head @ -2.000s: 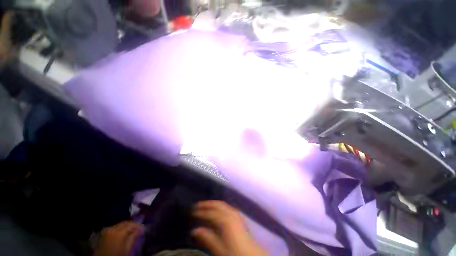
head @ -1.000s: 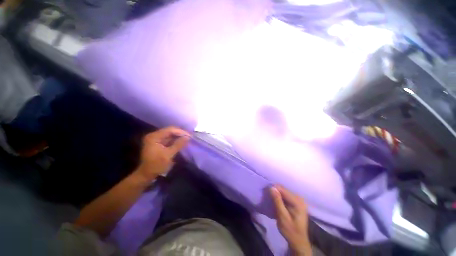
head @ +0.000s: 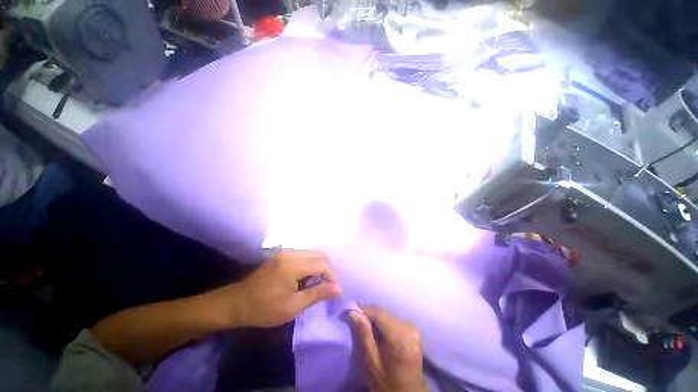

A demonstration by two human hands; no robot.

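My left hand [head: 295, 288] pinches the top edge of a purple fabric piece [head: 325, 344] at the near table edge. My right hand [head: 389, 344] pinches the same edge just to the right, close to my left fingers. The piece hangs down towards my lap. A large lilac panel [head: 184, 145] covers the table at left, its middle washed out by glare. More lilac cloth [head: 459, 306] lies bunched below the sewing machine [head: 605, 222] at right. The needle area is hidden by the glare.
Layered purple and white cut pieces [head: 436, 69] lie behind the panel. A grey machine part [head: 107, 46] stands at the upper left, with a red object [head: 268, 27] beyond the panel. A black item with a red spot [head: 643, 348] is at the lower right.
Both hands were low and apart, then rose to hold the cloth edge stretched between them. Now they have come close together on it, and the view has shifted.
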